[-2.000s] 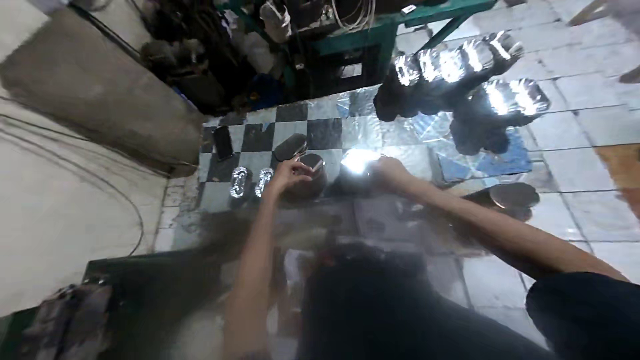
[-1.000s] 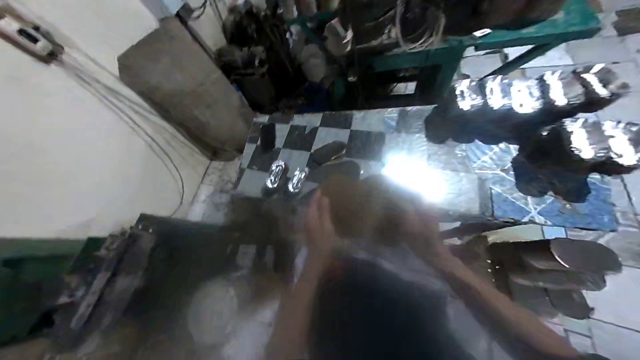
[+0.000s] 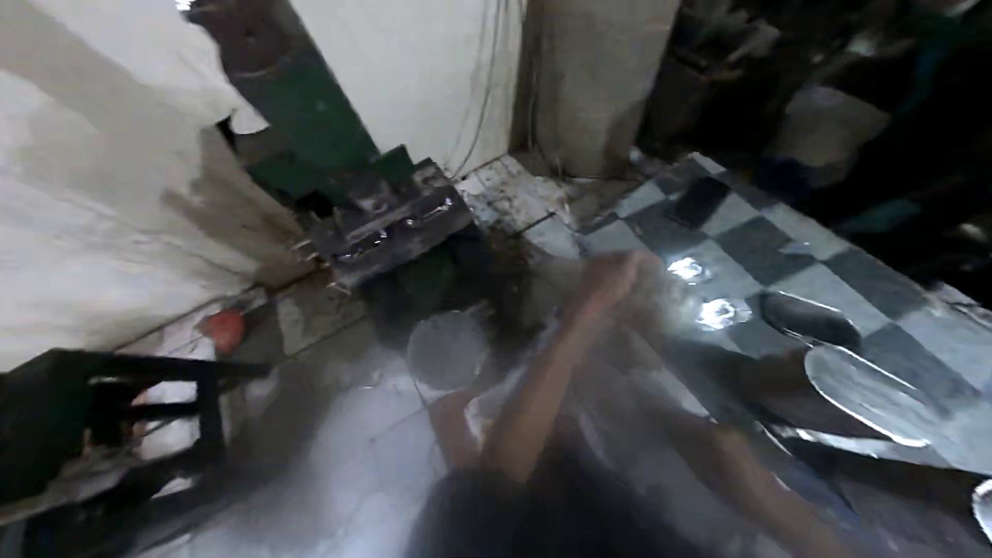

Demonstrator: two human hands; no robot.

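Observation:
My left hand [image 3: 624,275] is stretched out over the near edge of a checkered tiled surface [image 3: 806,225], beside two small shiny metal pieces [image 3: 722,313]; motion blur hides whether its fingers hold anything. My right hand [image 3: 721,434] is a blur lower right, near dark metal parts with bright rims, and its fingers cannot be made out. An oval dark piece with a shiny rim [image 3: 810,319] lies on the tiles. Next to it is a larger oval metal piece with a pale flat face [image 3: 872,394]. A dark flat block [image 3: 699,201] rests near the far corner.
A green machine [image 3: 310,108] with a dark metal fixture [image 3: 403,229] stands ahead on the left. A round grey disc [image 3: 448,350] is below it. A dark frame [image 3: 101,411] stands at the lower left, near a red object [image 3: 225,329]. A concrete block [image 3: 597,85] is against the wall.
The view has swung left toward the machine. A second ago both hands were close together in front of my body; now my left hand is extended and my right is apart from it.

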